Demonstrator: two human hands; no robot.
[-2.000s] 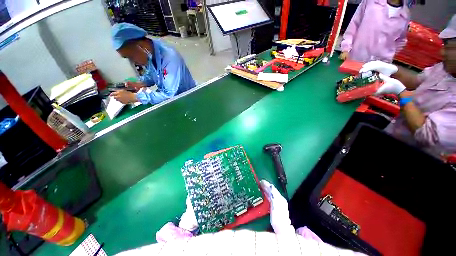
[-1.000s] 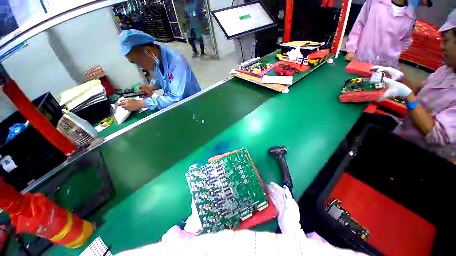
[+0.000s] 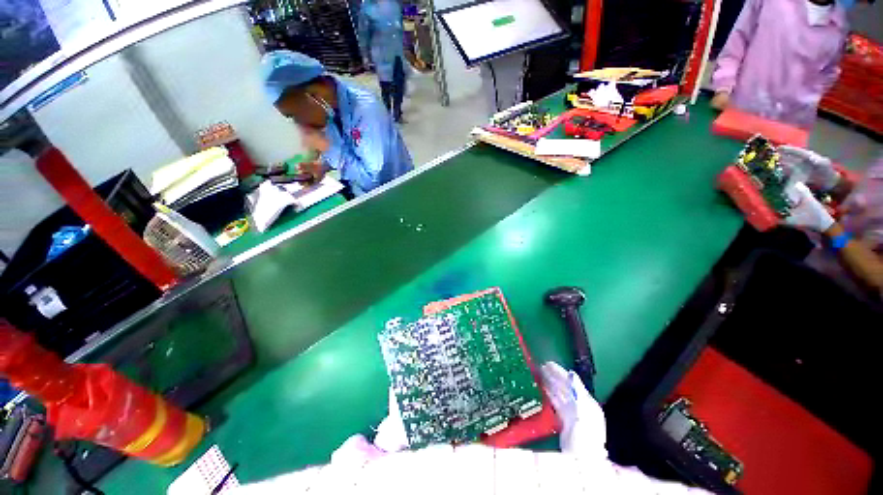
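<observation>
A green circuit board lies solder side up, with small silvery parts, on a red foam pad that shows past its top and right edges. My white-gloved left hand is at the board's lower left edge, its fingers mostly hidden by the board. My white-gloved right hand lies along the pad's right edge with its fingers stretched forward; I cannot tell how firmly it grips. A black barcode scanner lies on the bench just beyond my right fingers.
A black tote with red foam and a board stands at right. A red and yellow wrapped post and a gridded notebook are at left. A parts tray is at the far end. A gloved person at right holds another board.
The view has shifted, so the bench scene sits further right. My hands stay beside the board. The person at right has tilted their board and pad. The person in blue has raised a hand towards the face.
</observation>
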